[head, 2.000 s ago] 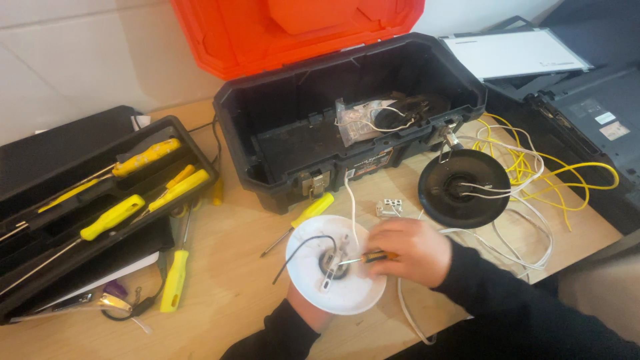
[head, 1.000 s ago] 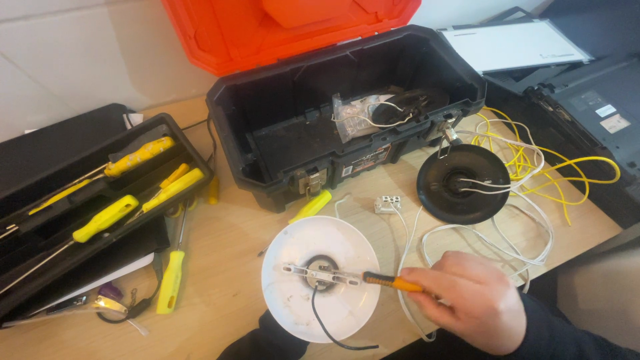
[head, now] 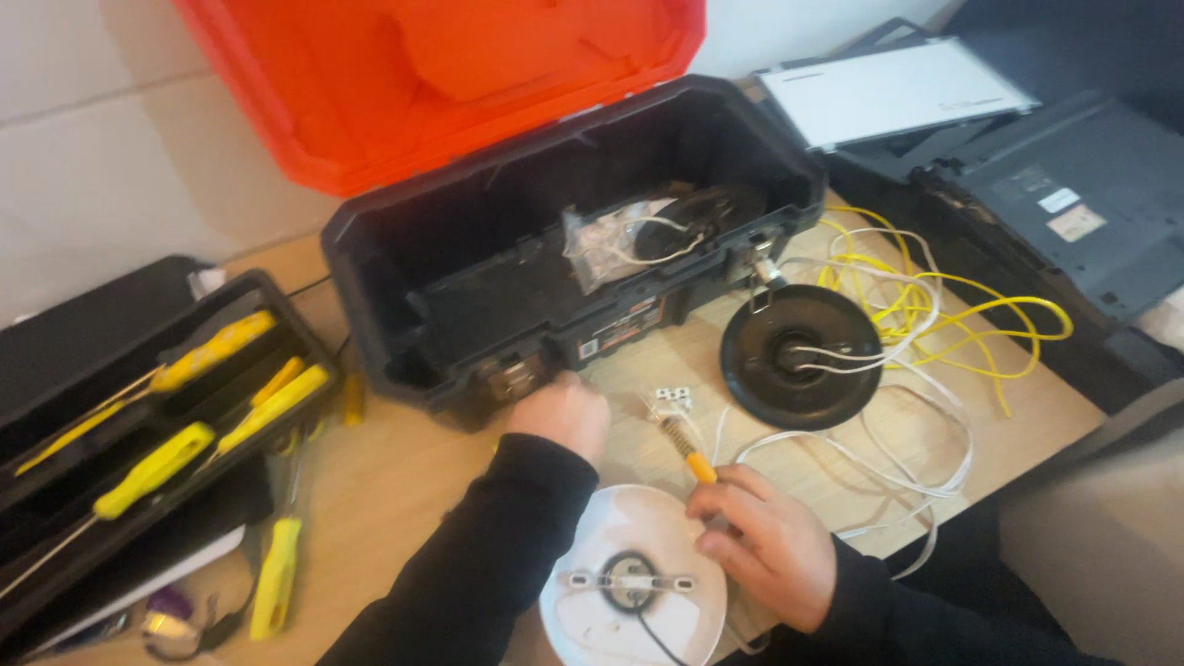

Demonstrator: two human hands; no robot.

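My right hand holds a screwdriver with an orange handle, its shaft pointing up-left toward a small white terminal block. My left hand reaches to the table beside the toolbox's front latch; its fingers are hidden, so whether it holds something cannot be seen. Below both hands lies a round white lamp base with a metal bracket across its centre and a black cable coming out. A round black lamp base with white wires lies right of the terminal block.
Behind stands a black toolbox with a raised red lid; a plastic bag lies inside. At left a black tray holds yellow-handled screwdrivers, and another screwdriver lies beside it. Yellow cable and white cable coil at right.
My left hand has come out from beneath the white lamp base and moved up to the toolbox's front. The screwdriver in my right hand has moved off the bracket and now points up-left.
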